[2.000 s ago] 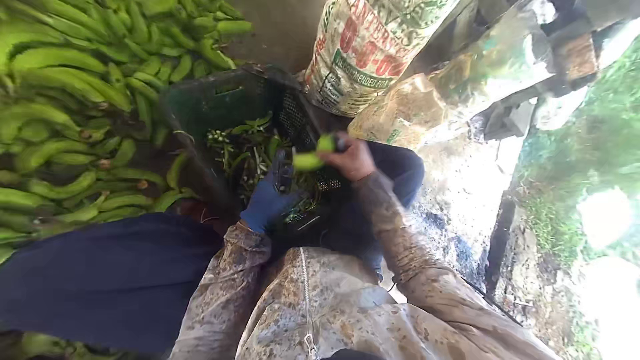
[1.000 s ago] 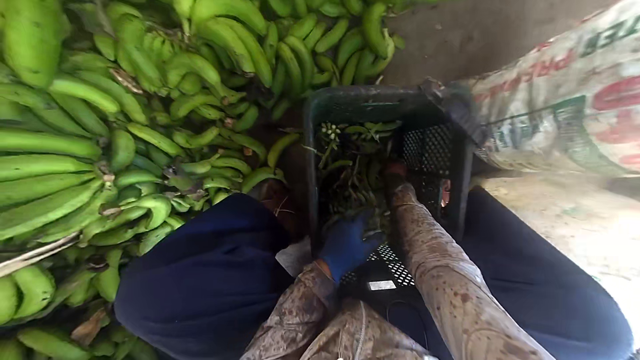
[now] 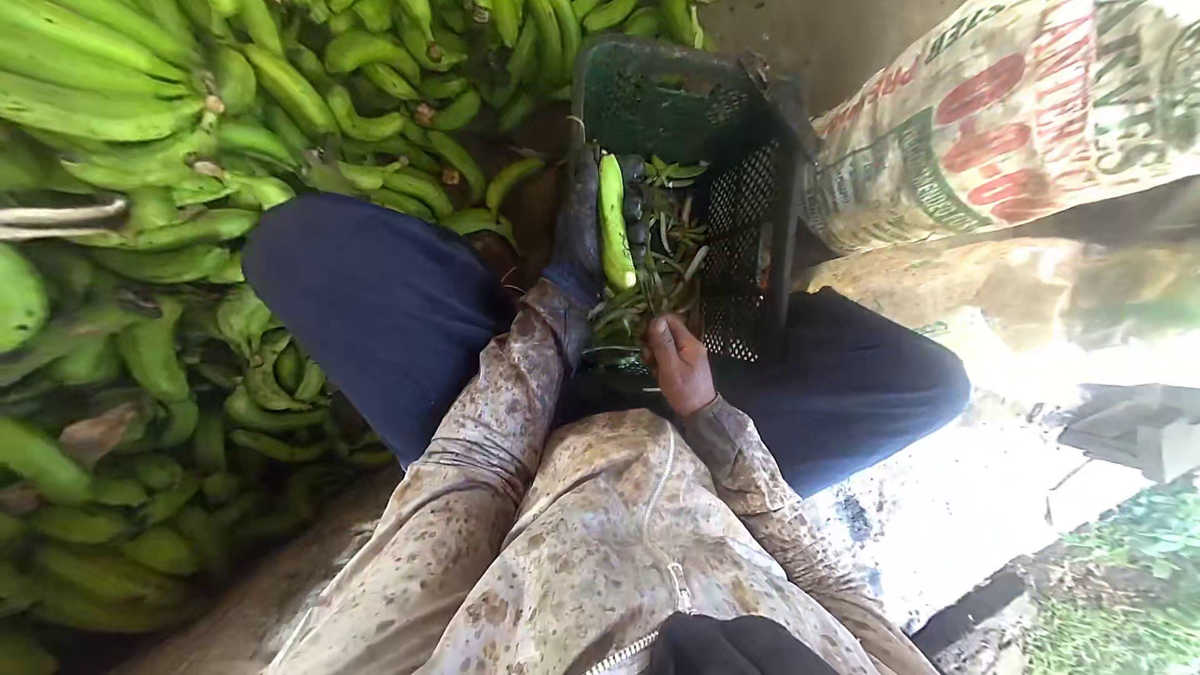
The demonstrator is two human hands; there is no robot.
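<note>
My left hand, in a dark blue glove, holds a single green plantain over the left side of a dark green plastic crate. My bare right hand is closed near the crate's front edge, just below the fruit's lower end. Its fingertips are pinched together; whatever they may grip is too unclear to name. Thin green peel strips lie inside the crate beneath my hands.
Heaped green plantains cover the floor on the left. A printed woven sack stands right of the crate, with another pale sack nearer me. My bent knees flank the crate.
The view has shifted strongly. Both hands were low in the crate one second ago; now my left hand holds up a plantain and my right hand has drawn back toward my body.
</note>
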